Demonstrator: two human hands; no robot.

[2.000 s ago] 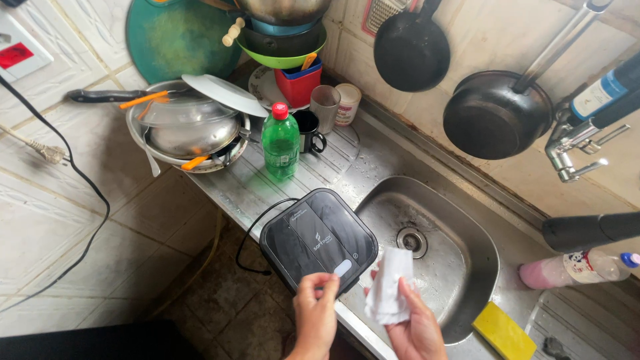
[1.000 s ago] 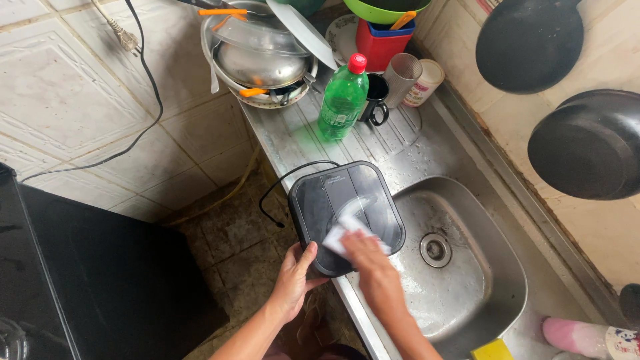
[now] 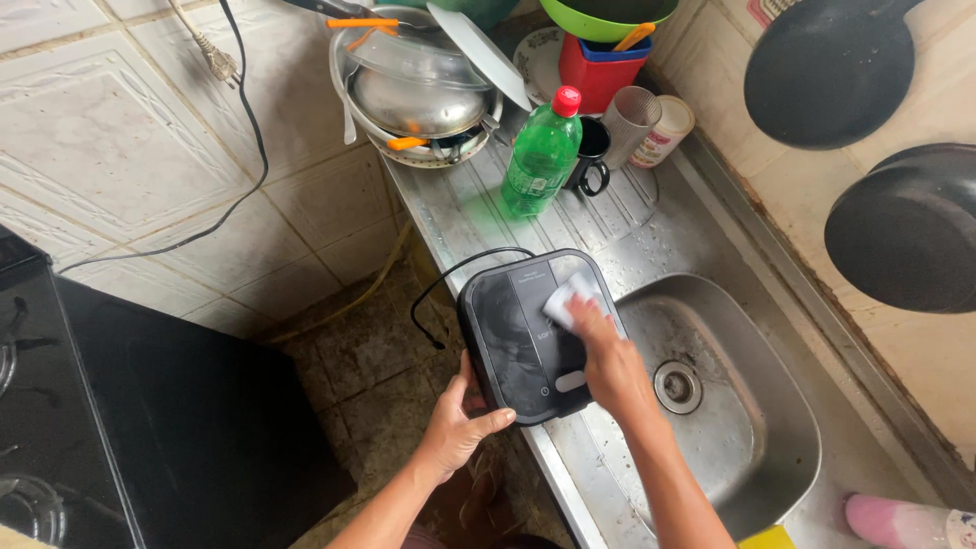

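Observation:
A black square appliance with rounded corners (image 3: 503, 328) lies tilted at the counter's front edge, its glossy panel facing up. My left hand (image 3: 456, 427) holds its near left corner, thumb on the rim and fingers partly hidden beneath. My right hand (image 3: 610, 358) presses a white cloth or folded paper (image 3: 568, 299) onto the upper right part of the panel; the fingers are blurred. A short black cable (image 3: 450, 276) loops from the appliance's far side and hangs over the edge.
Right of the appliance is the steel sink (image 3: 732, 435). Behind stand a green bottle (image 3: 541, 156), a black mug (image 3: 591, 152), a ribbed glass (image 3: 631, 122) and stacked pans (image 3: 419, 99). Dark pans (image 3: 831, 76) hang at right. A pink bottle (image 3: 892, 518) and black stove (image 3: 61, 427) flank the near area.
My left hand has gone from above the near edge of the appliance to gripping its corner. The white cloth, earlier held off the panel, came down onto it and has moved up it. The view has shifted.

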